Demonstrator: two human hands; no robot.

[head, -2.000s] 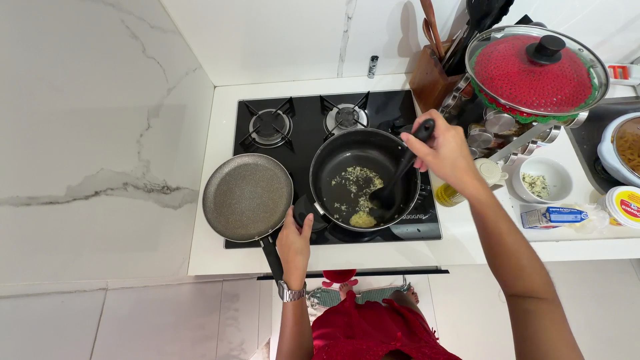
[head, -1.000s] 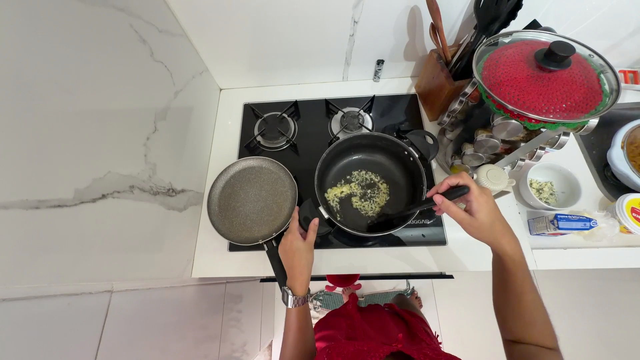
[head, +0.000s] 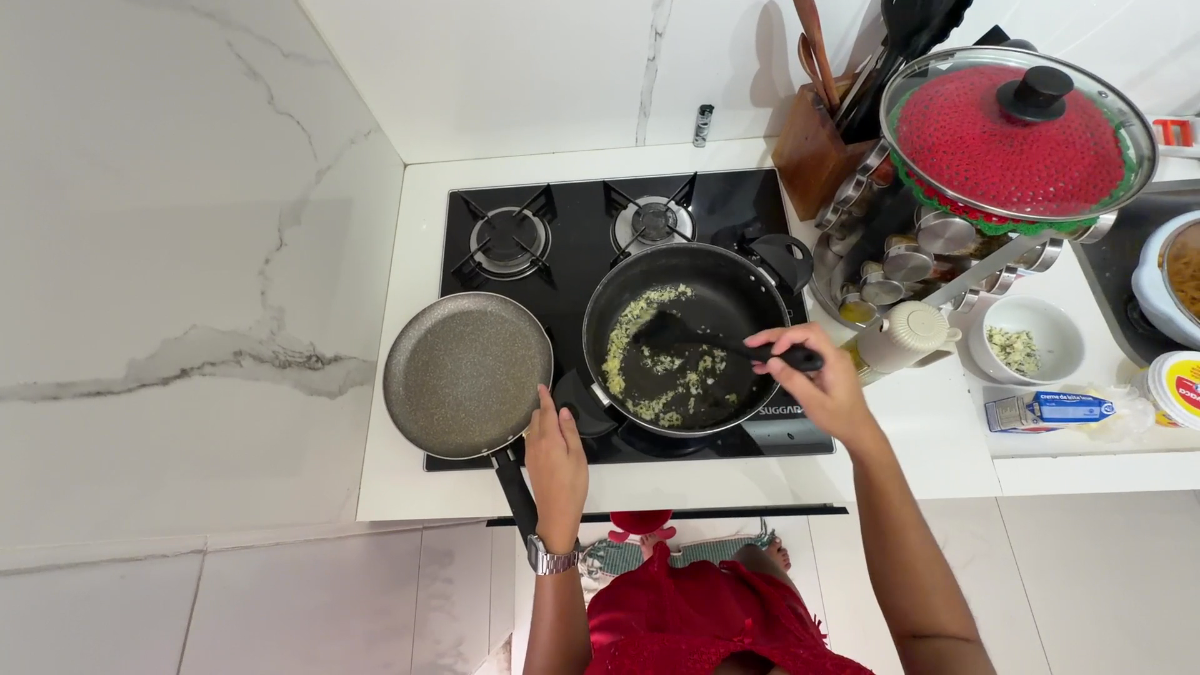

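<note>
My right hand grips the handle of a black spoon or spatula, whose head is among chopped garlic or onion in a deep black pan. That pan stands on the front right of a black glass gas cooktop. My left hand, with fingers extended, is between a speckled frying pan on the left and the deep pan's near side handle. Whether it touches either one is unclear. The frying pan's black handle points over the counter edge beside my left wrist.
Right of the cooktop are a wooden utensil block, a spice jar rack, a glass lid over a red crocheted cover, a pale bottle, a white bowl of chopped bits, a blue-and-white carton and a tub.
The spoon or spatula head has moved from the deep pan's near right side toward its left, and the chopped pieces are more spread out. My left hand has stayed between the pans.
</note>
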